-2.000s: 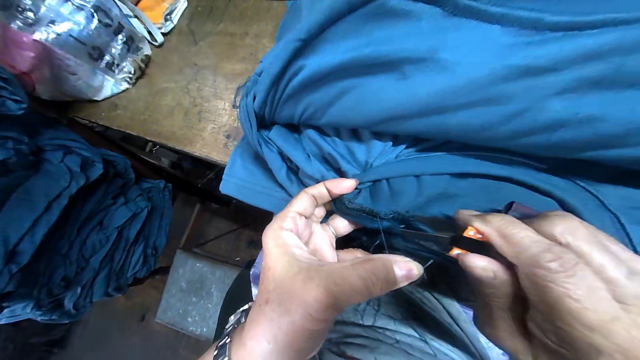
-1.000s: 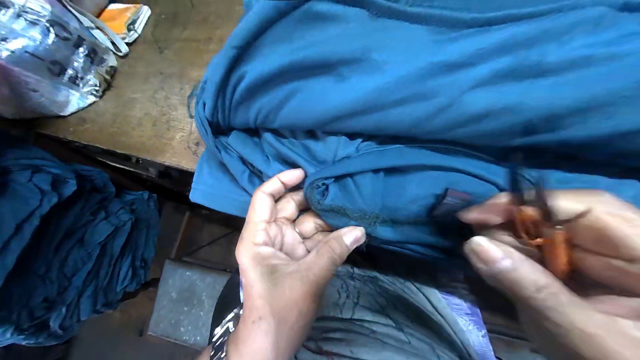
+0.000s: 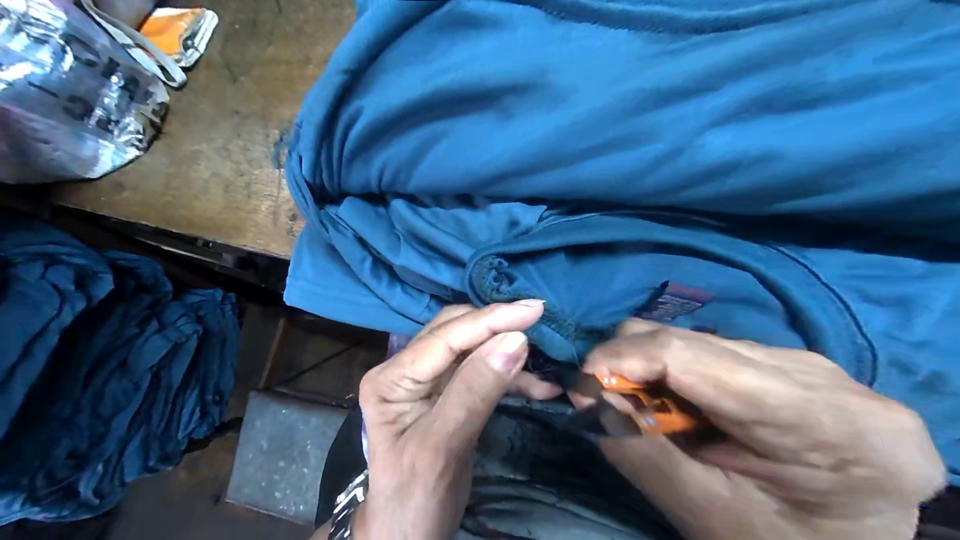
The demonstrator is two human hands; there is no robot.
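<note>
A blue knit garment (image 3: 600,112) lies over the table, its rounded neckline band (image 3: 825,300) facing me and a small label (image 3: 675,300) inside it. My left hand (image 3: 450,390) is at the near edge of the neckline, thumb and forefinger tips close together; whether they pinch cloth or thread cannot be told. My right hand (image 3: 750,412) holds orange-handled thread snips (image 3: 645,405) just right of my left hand, their blades blurred and partly hidden. A thin thread runs near the serged seam (image 3: 559,319) between the hands.
A clear plastic bag (image 3: 67,97) and an orange-and-white packet (image 3: 176,34) rest on the wooden table (image 3: 217,165) at the upper left. Below its edge hangs a pile of dark blue cloth (image 3: 97,375). A grey flat panel (image 3: 285,450) is low at left.
The right hand with the snips has come in from the right, close to the left hand. The left hand's open fingers have drawn together.
</note>
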